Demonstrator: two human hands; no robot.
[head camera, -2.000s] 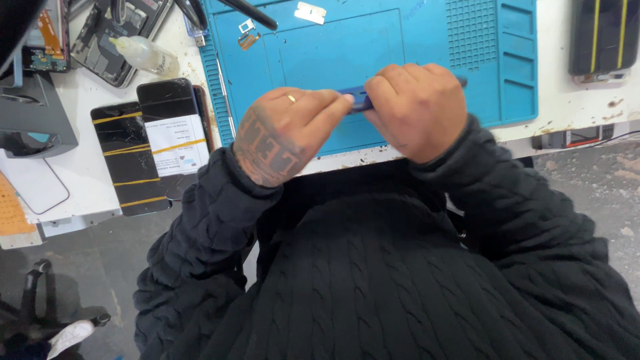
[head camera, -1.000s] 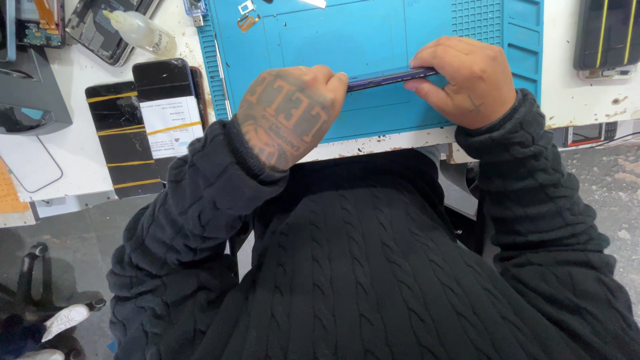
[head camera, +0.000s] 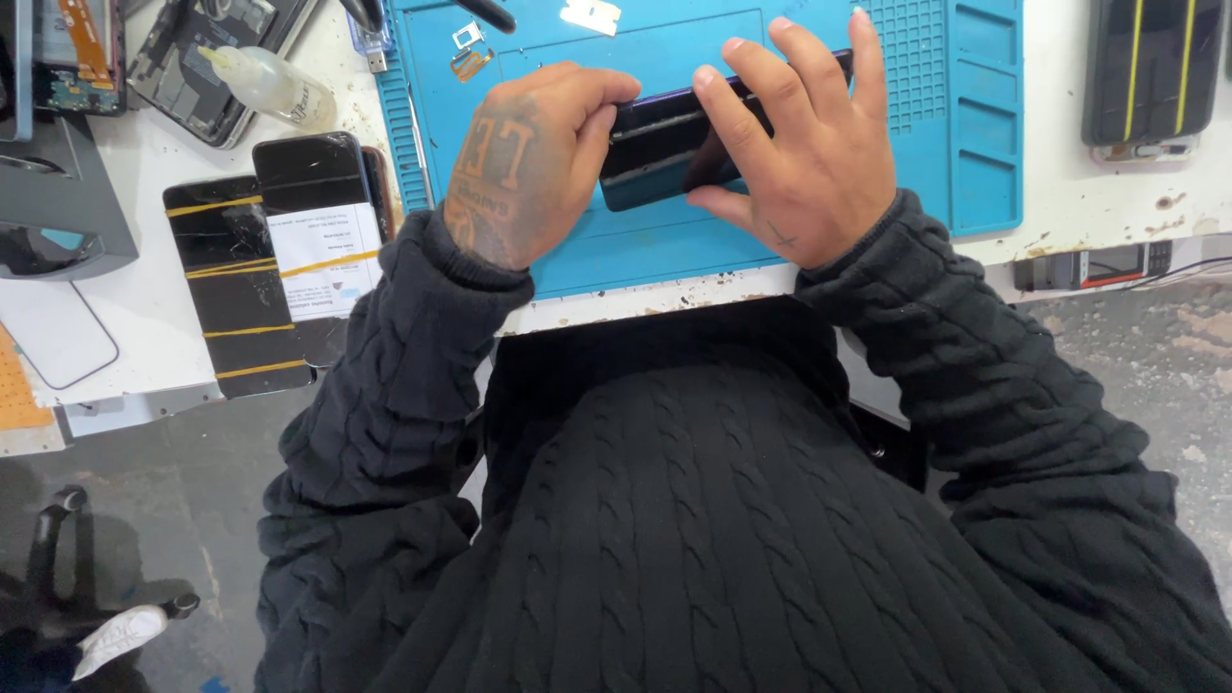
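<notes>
Over the blue silicone repair mat (head camera: 597, 255), a dark smartphone (head camera: 654, 154) with a purplish edge is held tilted, its glossy face partly turned up. My left hand (head camera: 539, 159) pinches its left end between thumb and index finger. My right hand (head camera: 804, 149) grips the right part, the thumb at the near edge and the fingers spread over the far edge and face. Those fingers hide part of the phone. A small SIM tray (head camera: 468, 37) and a short flex cable (head camera: 472, 65) lie on the mat's upper left, near a metallic plate (head camera: 590, 15).
Left of the mat are banded phones (head camera: 226, 303) with a paper slip (head camera: 322, 255), a plastic bottle (head camera: 274, 87), an opened phone body (head camera: 207, 63) and a grey stand (head camera: 72, 207). Another banded phone (head camera: 1150, 72) lies at the right. A card terminal (head camera: 1107, 265) sits below the table edge.
The phone was seen nearly edge-on one second ago; now its glossy face shows. My right hand's fingers have spread over it. My left hand still holds the left end.
</notes>
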